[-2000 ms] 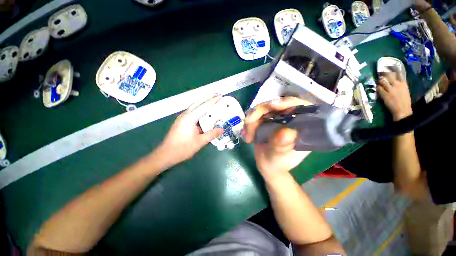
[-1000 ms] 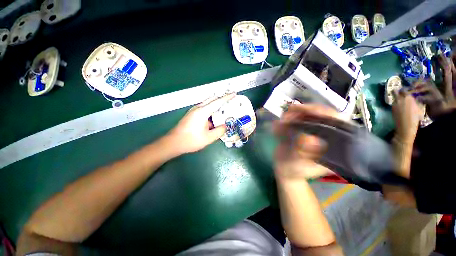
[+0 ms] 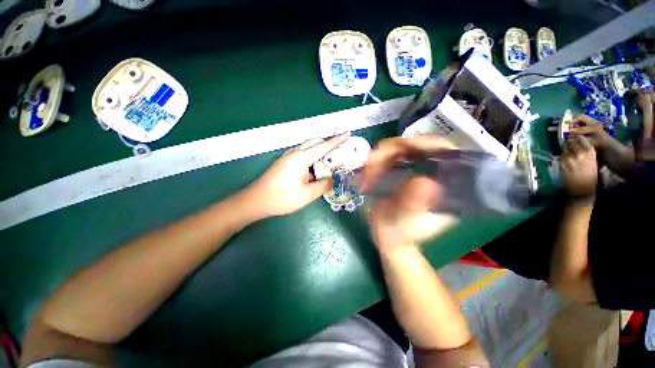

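Note:
My left hand point(image 3: 287, 183) holds a cream-white plastic housing point(image 3: 347, 153) from its left side, over the dark-green surface. A light-blue circuit board point(image 3: 337, 183) shows inside the housing, with thin leads ending in small pale rings at its lower edge. My right hand point(image 3: 406, 205) is closed around a grey-black electric screwdriver point(image 3: 460, 180). Both are blurred. The right fingers are at the right edge of the housing and cover part of it. The driver's tip and any screw cannot be made out.
A white screw feeder point(image 3: 449, 126) stands right of the housing. A pale strip point(image 3: 215, 150) crosses the green surface point(image 3: 237, 280). Several housings with blue boards, such as one at the left point(image 3: 140, 100), lie beyond it. At the right, another person's hands point(image 3: 578, 162) work near blue parts point(image 3: 603, 97).
My right hand and the screwdriver have moved left from near the feeder to the held housing. The housings on the far left appear shifted leftward in view. My left hand keeps its hold.

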